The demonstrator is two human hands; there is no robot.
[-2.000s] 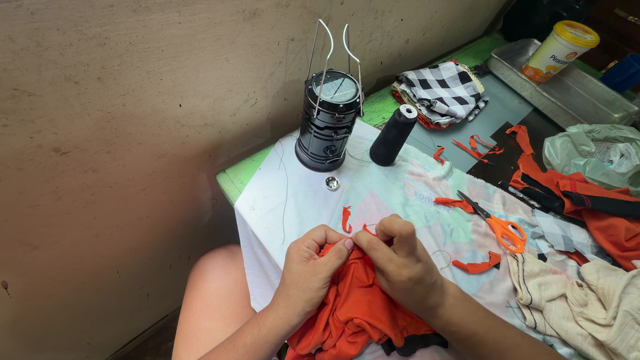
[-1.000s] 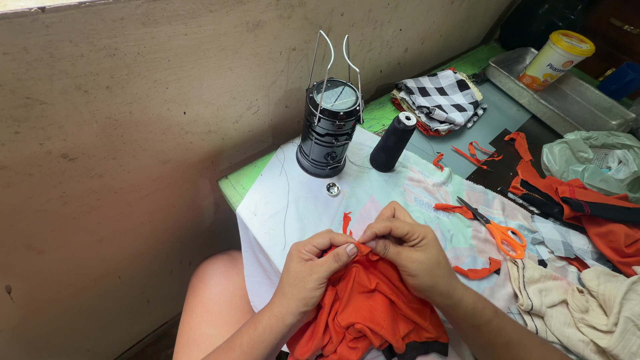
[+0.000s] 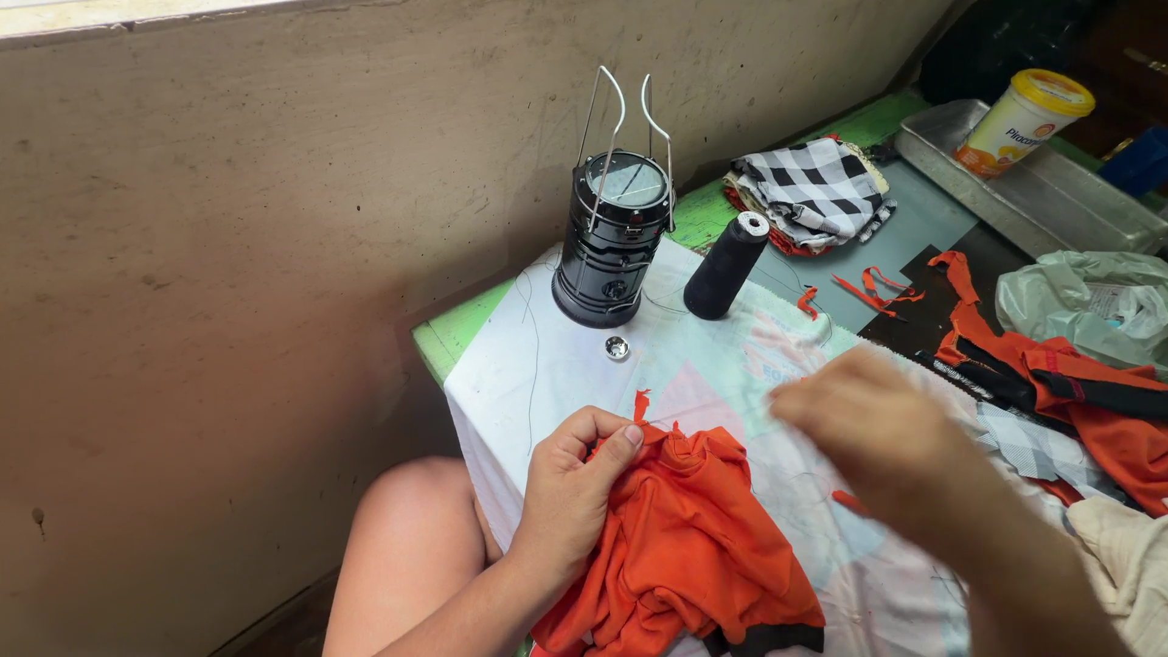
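My left hand (image 3: 579, 474) pinches the gathered top edge of an orange cloth (image 3: 693, 511) between thumb and forefinger; the cloth hangs in folds and has a black band at its lower edge. A small torn orange strip stands up beside the pinch. To the right, my right hand (image 3: 862, 429) is raised off the cloth and blurred, its fingers drawn together; whether it holds a needle or thread cannot be made out. Beyond the hands stand a black camping lantern (image 3: 613, 237) and a cone of black thread (image 3: 726, 266). A small round metal piece (image 3: 617, 348) lies before the lantern.
A white printed cloth (image 3: 493, 365) covers the near table corner beside the wall. Folded checkered cloths (image 3: 808, 192), orange scraps (image 3: 876, 290), a plastic bag (image 3: 1086, 301), orange and black fabric (image 3: 1095, 392), cream fabric (image 3: 1127, 557) and a metal tray (image 3: 1086, 201) holding a tub (image 3: 1022, 123) lie beyond.
My right hand has let go of the orange cloth's edge and moved away to the right, now in front of where the orange-handled scissors showed. My left hand keeps its pinch.
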